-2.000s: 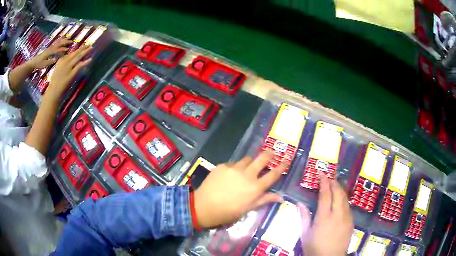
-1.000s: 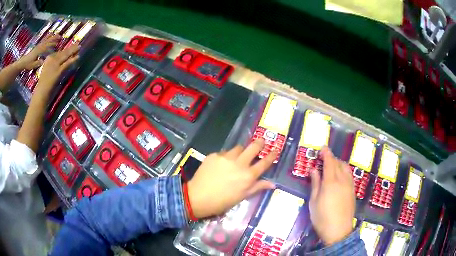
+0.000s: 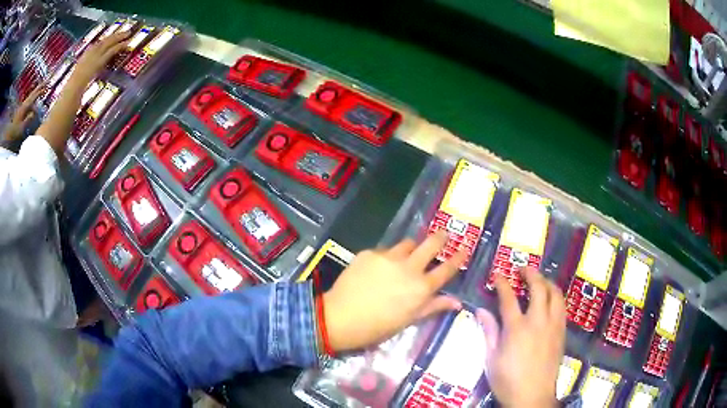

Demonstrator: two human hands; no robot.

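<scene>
A clear plastic tray (image 3: 548, 191) holds several red keypad phones, front up, with yellow edges and glaring white screens. My left hand (image 3: 391, 291) lies over the tray, its fingertips on the keypad of the leftmost phone (image 3: 468, 195) in the back row. My right hand (image 3: 524, 343) has its fingertips at the keypad of the second phone (image 3: 524, 225). Neither hand holds a phone; the fingers are apart. A phone with a dark screen (image 3: 325, 263) is partly hidden behind my left hand. Another lit phone (image 3: 460, 351) lies between my hands in the near row.
A second tray (image 3: 185, 209) to the left holds phones back up, with labels showing in their battery bays. Another person's hands (image 3: 94, 57) work at a tray at the far left, near a red pen (image 3: 114, 147). A green conveyor belt (image 3: 446, 88) runs behind. Red sticks (image 3: 701, 374) lie right.
My right fingertips have shifted onto the lower keypad of the second phone. My left hand stays at the first phone. The other person's hands have moved apart. The view has shifted slightly.
</scene>
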